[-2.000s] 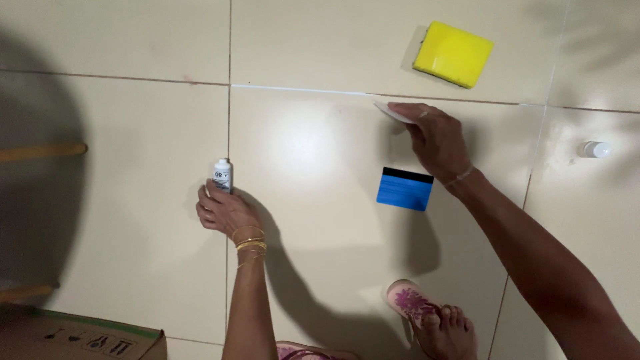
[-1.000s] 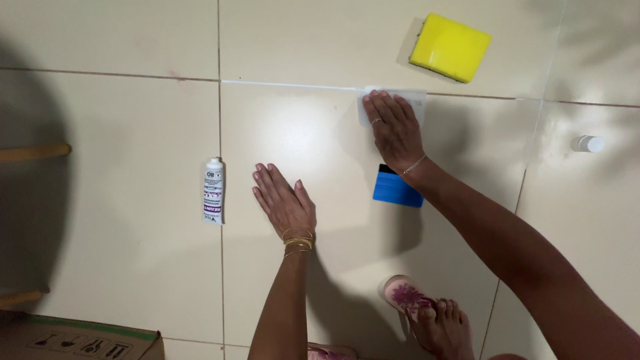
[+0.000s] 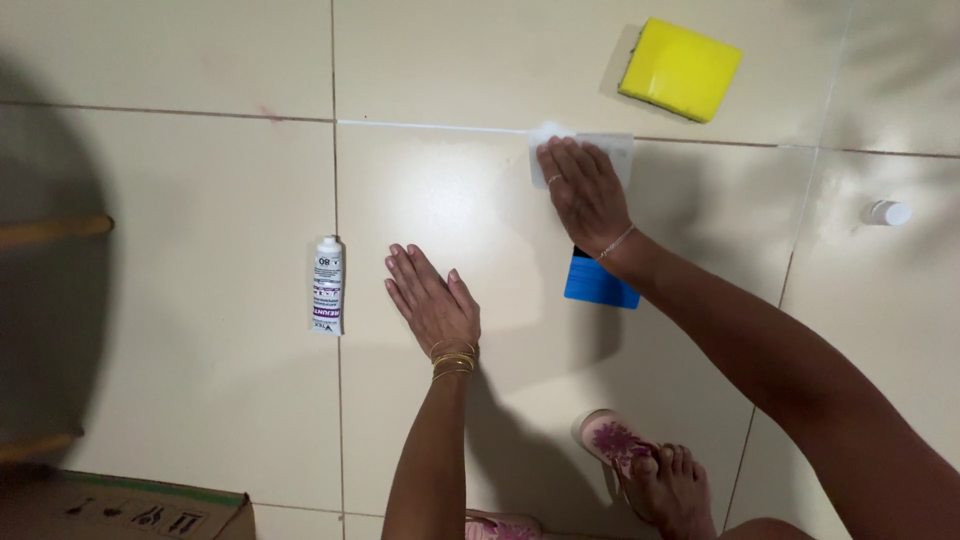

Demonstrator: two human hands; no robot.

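Note:
My right hand (image 3: 585,187) presses a translucent plastic card (image 3: 616,154) flat over the joint between floor tiles. White grout (image 3: 435,127) fills the joint to the left of the card, and a white smear shows at the card's upper edge. Just below that hand lies a blue plastic scraper (image 3: 600,285) with a black edge, partly covered by the wrist. My left hand (image 3: 435,304) rests palm down on the tile with nothing in it, fingers slightly apart. A white grout tube (image 3: 327,289) with its nozzle end up lies to its left, beside the vertical joint.
A yellow sponge (image 3: 680,70) lies at the upper right, and a small white cap (image 3: 890,213) at the right. A cardboard box (image 3: 142,510) is at the lower left, below a dark round thing with wooden legs (image 3: 56,230). My sandalled foot (image 3: 667,480) is at the bottom.
My left hand let go of the tube and moved right onto the tile. My right hand has laid the card, which was tilted two seconds ago, against the floor.

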